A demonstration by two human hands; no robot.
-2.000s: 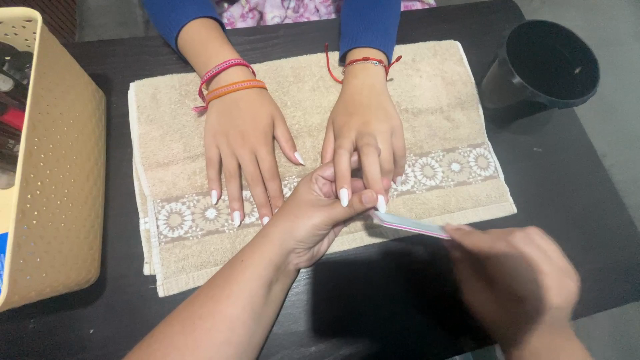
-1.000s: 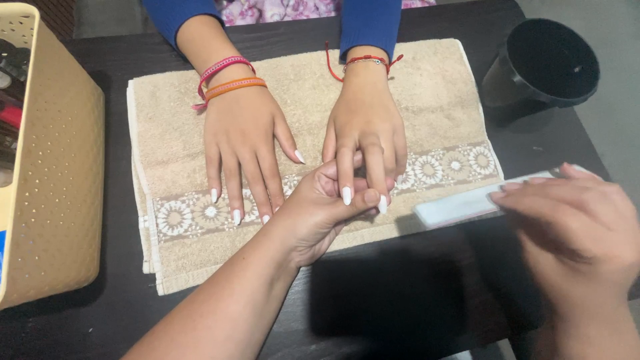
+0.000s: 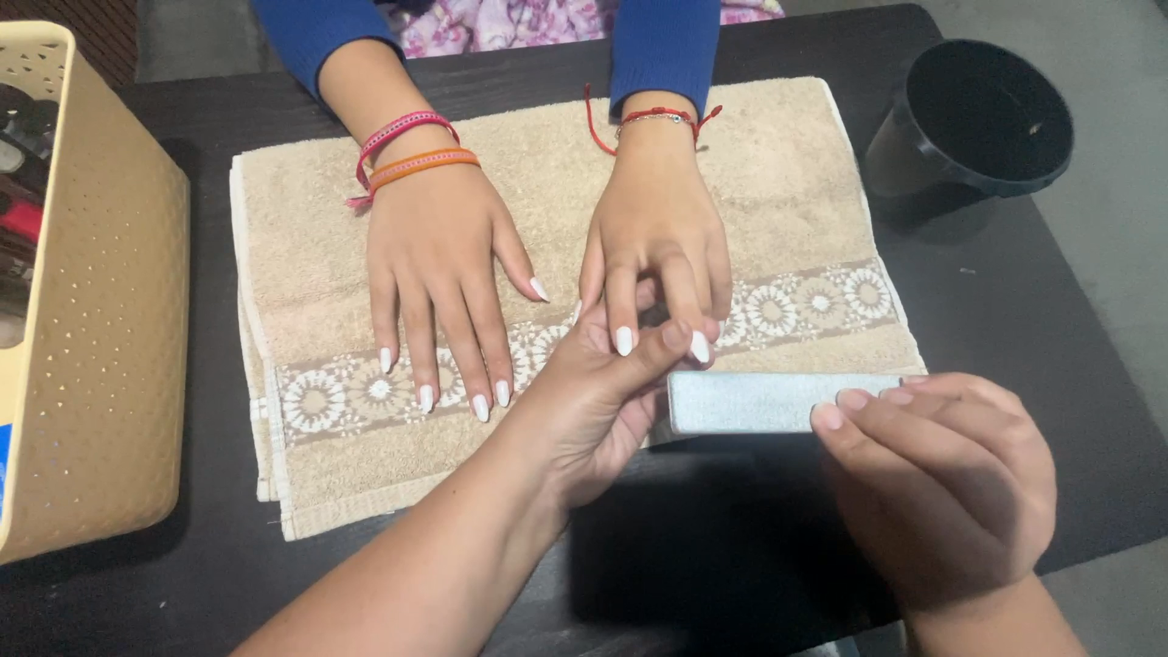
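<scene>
My left hand (image 3: 607, 392) holds a finger of the other person's hand (image 3: 662, 214), its thumb on top near a white-painted nail. In my right hand (image 3: 940, 474) is a pale grey nail file (image 3: 748, 401), gripped at its right end between thumb and fingers. The file lies level just below the held fingertip; whether it touches the nail I cannot tell. The person's other hand (image 3: 438, 246) rests flat on a folded beige towel (image 3: 547, 201), fingers spread, nails white. Bracelets circle both of the person's wrists.
A beige perforated plastic basket (image 3: 119, 301) with several bottles stands at the left edge. At the back right is a black plastic container (image 3: 912, 155) on the dark table (image 3: 1013, 365). The person's blue sleeves (image 3: 664, 46) reach in from the far side.
My right hand first drew the file away from the fingertip to the right, then brought it back close below the fingertip. My left hand keeps its hold.
</scene>
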